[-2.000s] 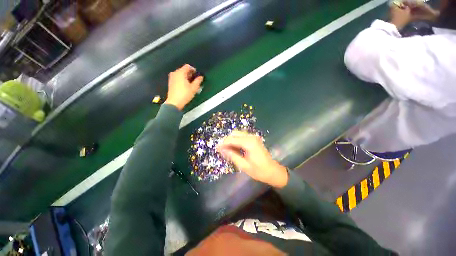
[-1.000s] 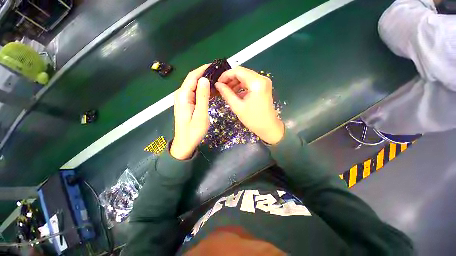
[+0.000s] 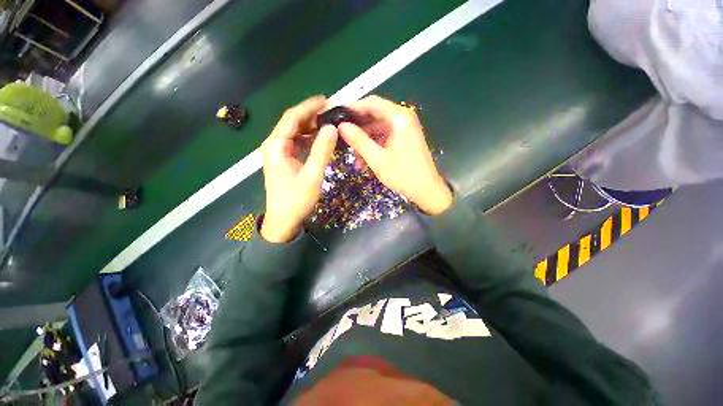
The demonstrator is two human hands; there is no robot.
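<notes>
A black housing (image 3: 336,117) is held between my two hands, above the bench by the white line. My left hand (image 3: 295,162) grips it from the left with thumb and fingers. My right hand (image 3: 396,151) grips it from the right, thumb against its near side. The hands hide part of the housing; any small part on it cannot be made out. The pile of padded parts (image 3: 357,198) lies below and behind my hands, partly covered by them. A block of yellow adhesive pads (image 3: 240,228) lies left of my left wrist.
Two black units (image 3: 232,116) sit on the green conveyor belt (image 3: 182,151) beyond the white line. A clear plastic bag (image 3: 193,314) of parts and a blue bench device (image 3: 127,333) lie at lower left. A person's white sleeve (image 3: 646,40) is at upper right.
Two seconds ago my left hand was over the belt at a black object and my right hand over the pile. Both hands have come together on the housing and its hold has shifted slightly since.
</notes>
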